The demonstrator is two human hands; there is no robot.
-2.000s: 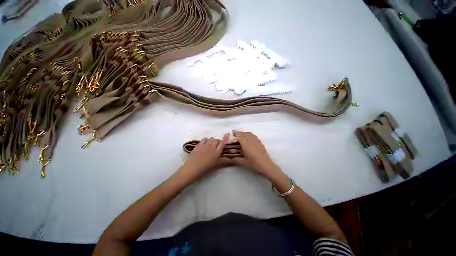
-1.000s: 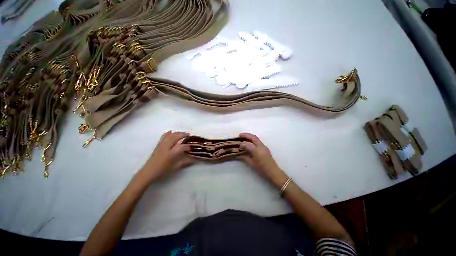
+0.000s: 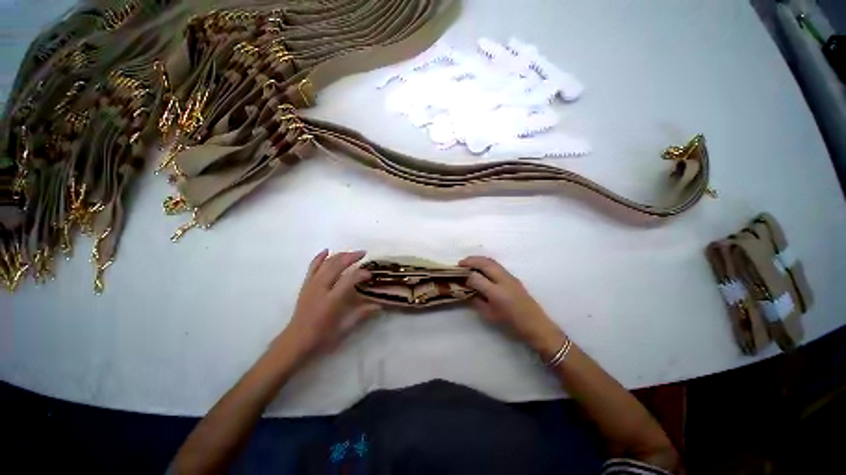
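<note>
A folded strap bundle (image 3: 419, 286) of tan webbing stands on edge on the white table in front of me, its layers facing me and slightly spread in the middle. Small reddish-brown and gold bits show between the layers. My left hand (image 3: 326, 301) holds its left end, thumb in front and fingers behind. My right hand (image 3: 504, 295) holds its right end. No white band shows on this bundle.
A large pile of tan straps (image 3: 223, 93) with gold hooks fills the upper left. Several long straps (image 3: 482, 176) curve right from it. White paper bands (image 3: 482, 97) lie beyond them. Finished banded straps (image 3: 761, 283) lie near the right table edge.
Both hands first covered the bundle's middle and right; the left hand has moved out to the left end, uncovering the layers. The view has shifted slightly.
</note>
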